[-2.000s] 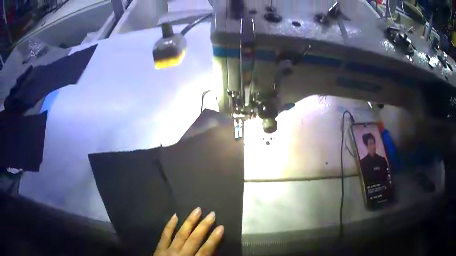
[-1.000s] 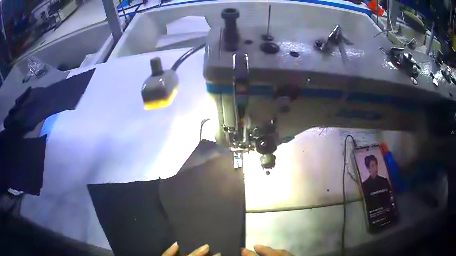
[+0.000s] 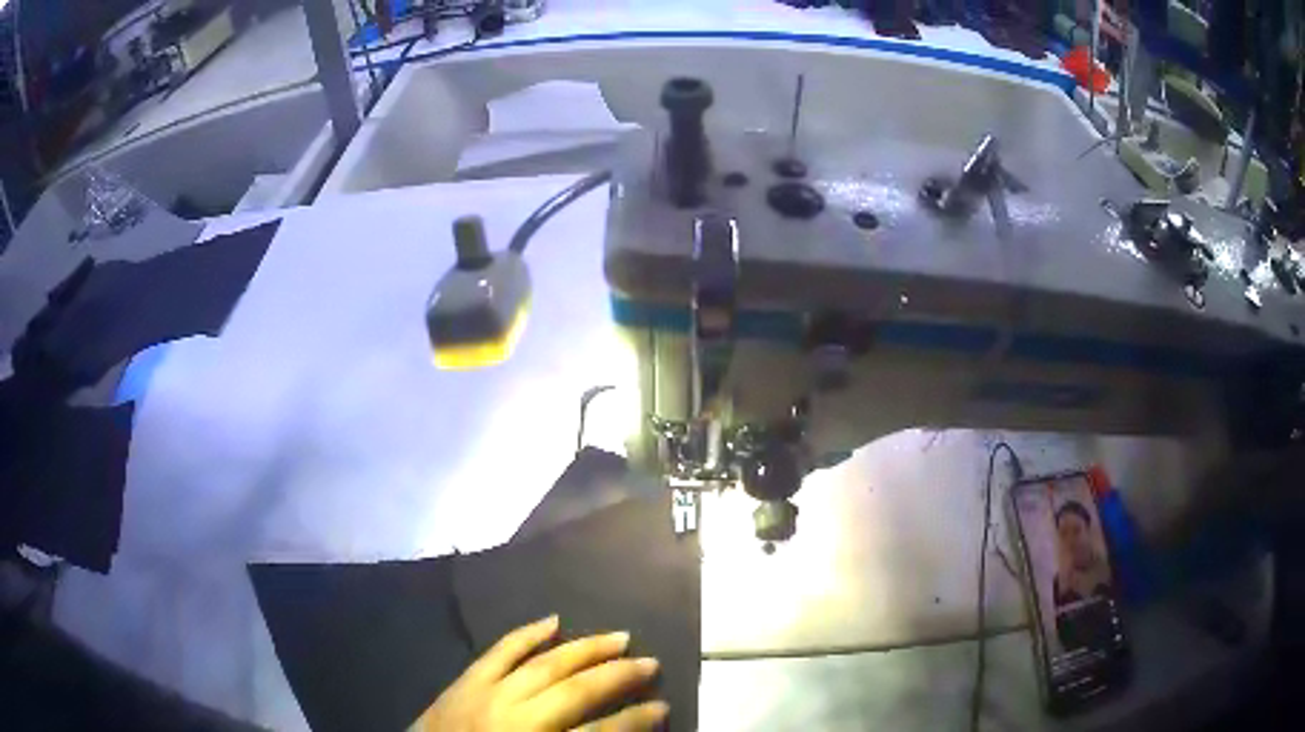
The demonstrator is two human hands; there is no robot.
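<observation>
A dark cut panel (image 3: 379,629) lies on the white table, its right part under the presser foot (image 3: 684,508) of the sewing machine (image 3: 916,236). A seam or fold line runs down its middle. My left hand (image 3: 551,694) lies flat on the panel near the bottom edge of the picture, fingers slightly apart, left of and below the foot. It does not grip the cloth visibly. My right hand is not in view.
A sewing lamp (image 3: 480,308) stands left of the machine head. Dark cloth pieces (image 3: 72,472) lie at the far left. A lit smartphone (image 3: 1071,586) and a thin cable (image 3: 985,572) lie to the right. A blue and red tool (image 3: 1113,522) is beside the phone.
The view has tilted up, so everything sits lower in the picture. My left hand shows more on the panel than a second ago. The fingers at the panel's right edge have left the view.
</observation>
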